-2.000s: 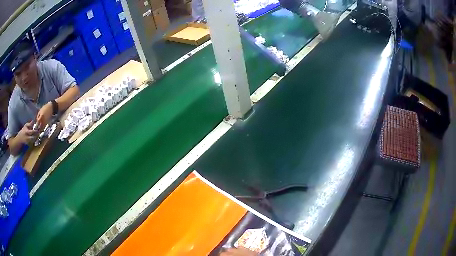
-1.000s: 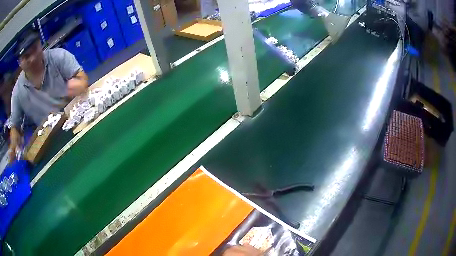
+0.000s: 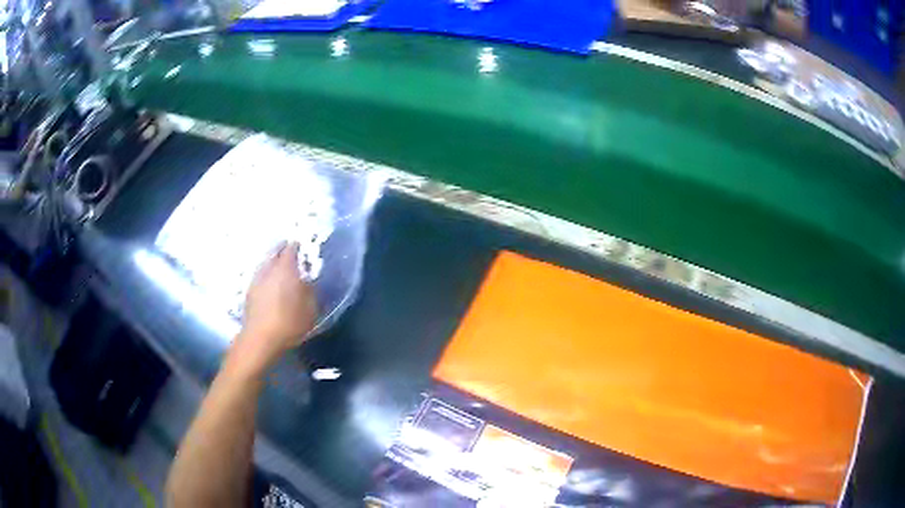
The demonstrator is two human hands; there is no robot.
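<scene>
My left hand (image 3: 280,303) reaches in from the bottom left over a clear plastic bag of white parts (image 3: 223,223). Its fingers are closed around a small white part (image 3: 311,256) at the bag's right side; blur and glare hide the exact grip. Another small white piece (image 3: 325,374) lies on the dark green bench near my wrist. The glossy mat, orange (image 3: 645,372) with a dark printed part, lies on the right. My right hand is not in view.
A green conveyor (image 3: 556,124) runs beyond the bench rail (image 3: 635,253). Blue sheets (image 3: 496,22) and more white parts (image 3: 834,94) lie past it. Blurred cables and rings (image 3: 91,177) are at the left. A black tote (image 3: 109,382) stands on the floor.
The view has swung left, bringing the bag and my left hand into sight. The dark tool, the stool and the person across the conveyor have left view.
</scene>
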